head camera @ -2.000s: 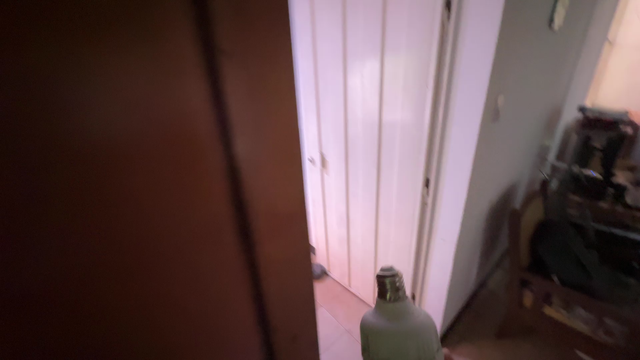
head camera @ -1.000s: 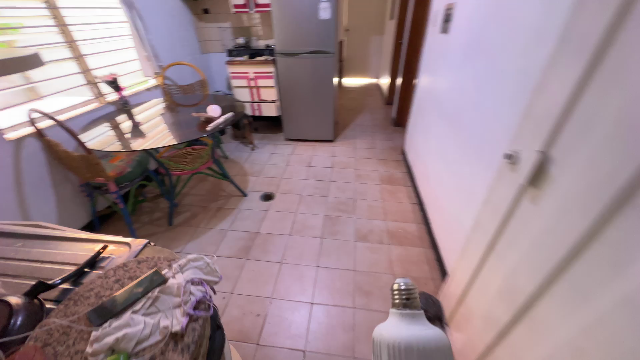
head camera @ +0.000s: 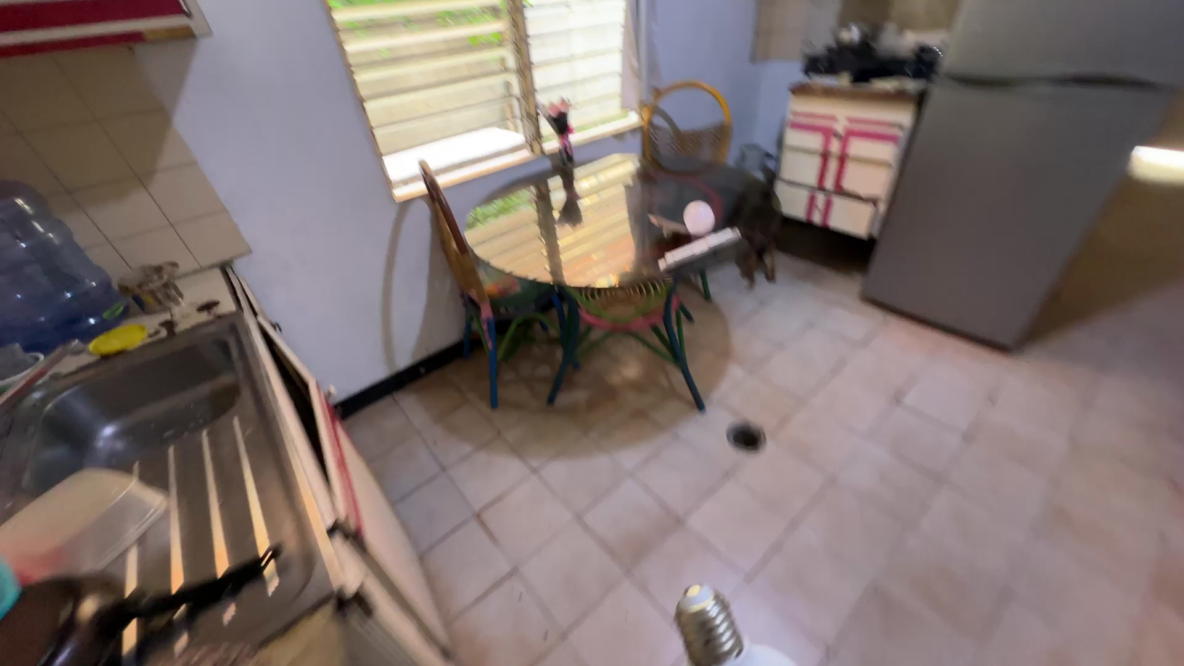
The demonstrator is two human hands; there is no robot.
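Note:
A light bulb (head camera: 714,629) with a metal screw base juts up at the bottom edge of the head view, right of the middle. Its base points up and slightly left. Only the screw base and a sliver of the white body show. Neither of my hands can be seen, so what holds the bulb is hidden below the frame. Beyond it, across the tiled floor, a round glass-topped table (head camera: 601,268) carries a white ball-shaped object (head camera: 698,217) and a long white box (head camera: 700,250).
At left are a steel sink (head camera: 148,398), a pan's black handle (head camera: 199,587), a clear plastic container (head camera: 83,518) and a blue water jug (head camera: 46,268). Rattan chairs (head camera: 453,240) surround the table. A grey refrigerator (head camera: 1027,185) stands at right, and a drain hole (head camera: 746,436) lies in the floor.
The view has swung from a doorway into the kitchen, then left towards the sink and table. The bulb stays low in view, now showing less of its body.

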